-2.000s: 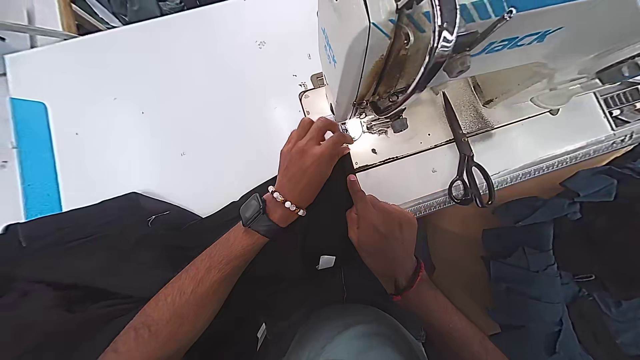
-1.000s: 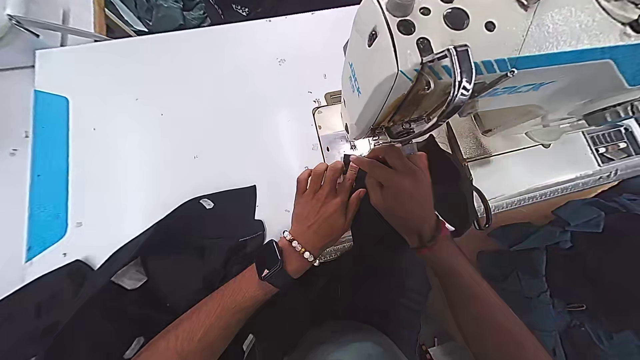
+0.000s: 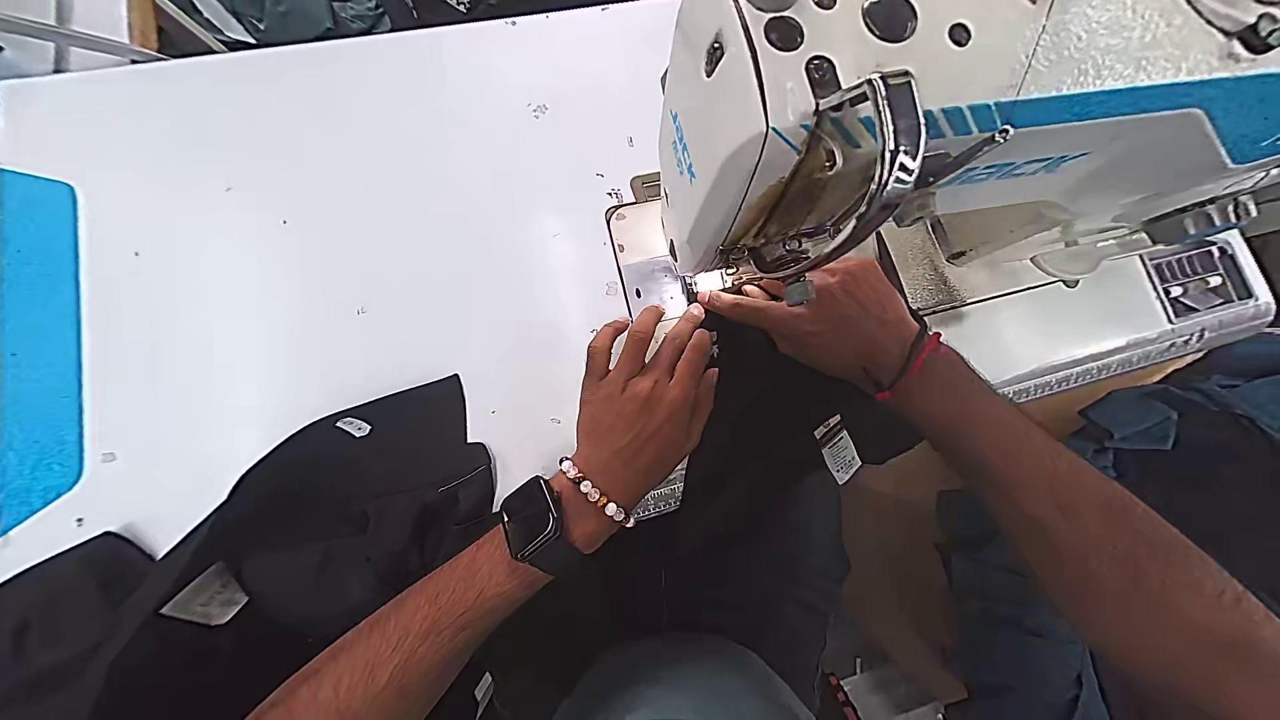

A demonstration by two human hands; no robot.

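A Jack sewing machine [image 3: 760,150] stands over the white table, its lamp lighting the needle area. Black fabric [image 3: 745,400] runs from beneath the presser foot area down over my lap. My left hand [image 3: 650,400] lies spread in front of the needle plate [image 3: 640,245], its fingertips at the fabric's edge. At the presser foot, my right hand [image 3: 830,315] has its index finger extended on the fabric, with the thumb and other fingers partly hidden behind the machine's parts. A white label [image 3: 838,450] hangs on the cloth below my right hand.
More black garments [image 3: 370,500] with small white tags lie at the left front edge of the white table [image 3: 300,250]. Dark fabric pieces [image 3: 1140,440] are piled at the right. Thread scraps dot the tabletop. A parts tray [image 3: 1195,285] sits in the machine bed.
My right hand has moved up to the presser foot from lower on the bed, and the black fabric has shifted with the hands. Scissors seen earlier on the bed are now hidden.
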